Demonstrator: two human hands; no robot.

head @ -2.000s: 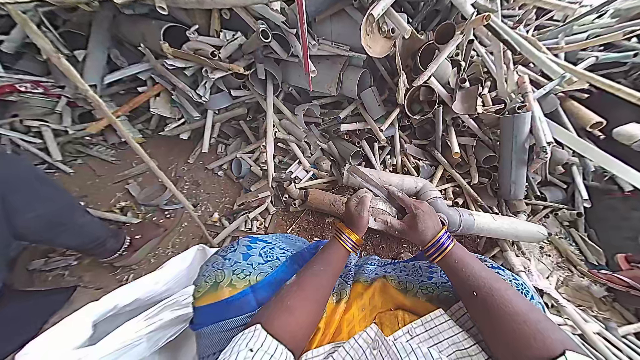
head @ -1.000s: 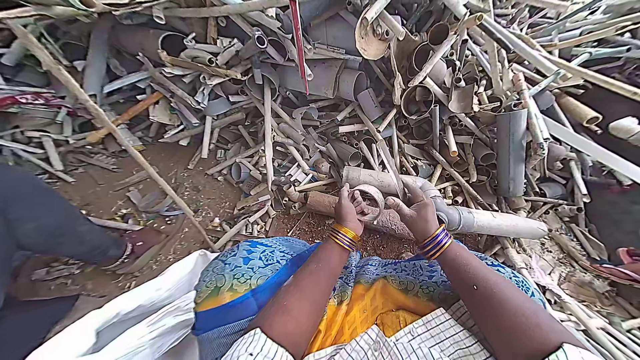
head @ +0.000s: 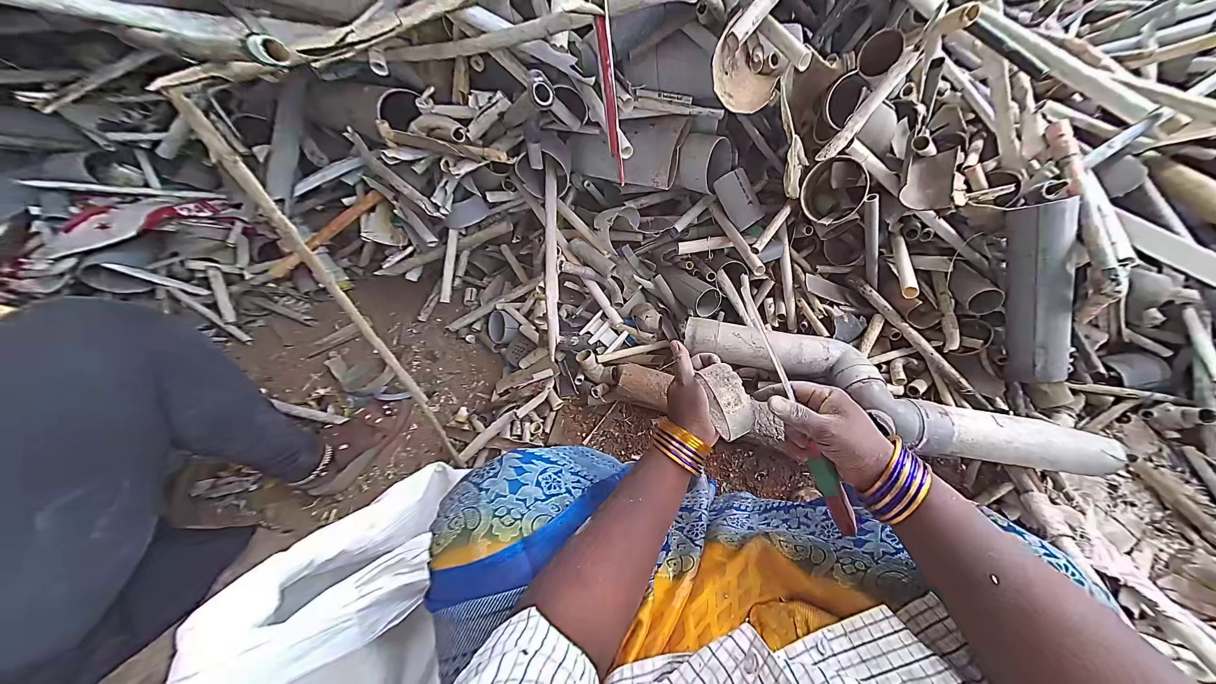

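My left hand [head: 692,391] grips a short, dirty ring-shaped piece of pipe [head: 728,401], its thumb pointing up. To its right, my right hand [head: 831,426] is closed around a thin-bladed tool [head: 768,337]; the narrow blade points up and away, and a green and red handle end shows below the fist. Just beyond both hands lies a grey plastic pipe with bends [head: 1007,435]. A brownish length of pipe [head: 641,387] lies on the ground behind my left hand, partly hidden by it.
A large heap of scrap pipes [head: 655,152] spreads across the far side. A long wooden stick [head: 318,271] slants down at the left. Another person in dark clothing [head: 114,408] is at the left edge, beside a white sack [head: 323,579]. Patterned cloth covers my lap.
My left hand still has the ring piece, now turned and held a little lower. The blade in my right hand has swung away from the ring and points upward.
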